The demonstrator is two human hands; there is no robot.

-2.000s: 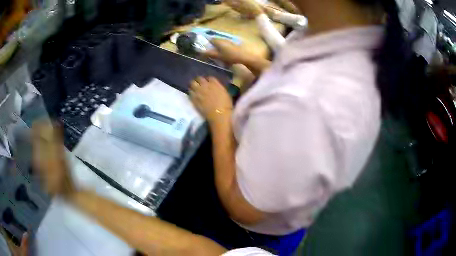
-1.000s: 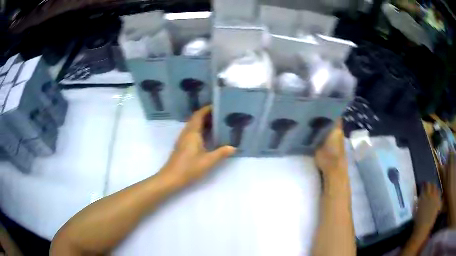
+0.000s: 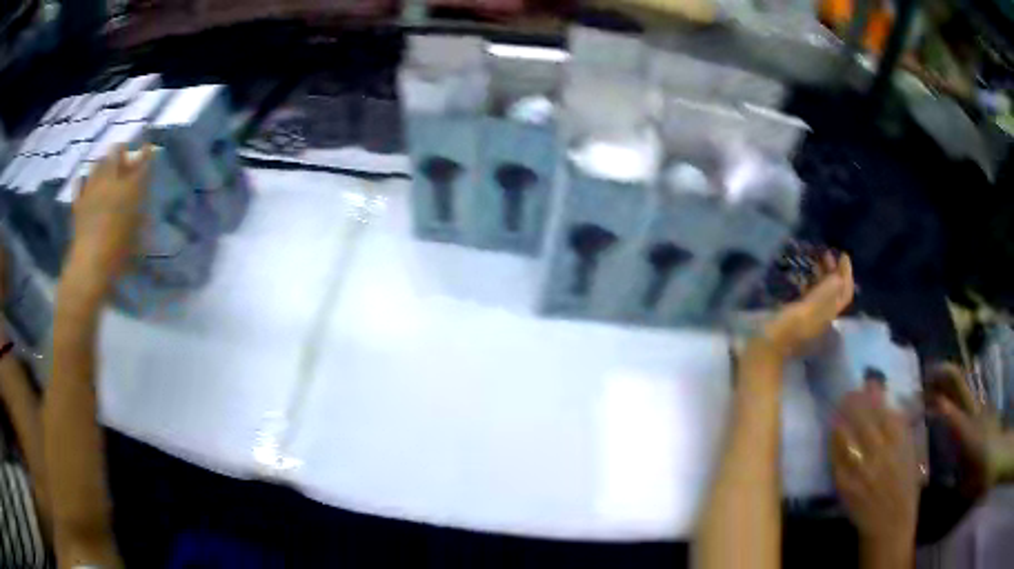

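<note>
Several grey-blue retail boxes stand upright at centre, top flaps raised, whitish wrapped bulges in some mouths. Two stand left of and behind the others, apart from them. A block of closed boxes with white tops stands at the left. My left hand is blurred, over the front of this block, fingers apart, with no box lifted. My right hand is empty, fingers half curled, just right of the open boxes.
White taped foam covers the table. Small dark pieces lie on black surface at the right. Another person's hand is over a light-blue box at lower right, a second hand beside it. A striped garment shows at lower left.
My left hand has left the open boxes and moved left to the closed block. My right hand has come off the boxes. The group of three boxes now stands apart from the two at its left.
</note>
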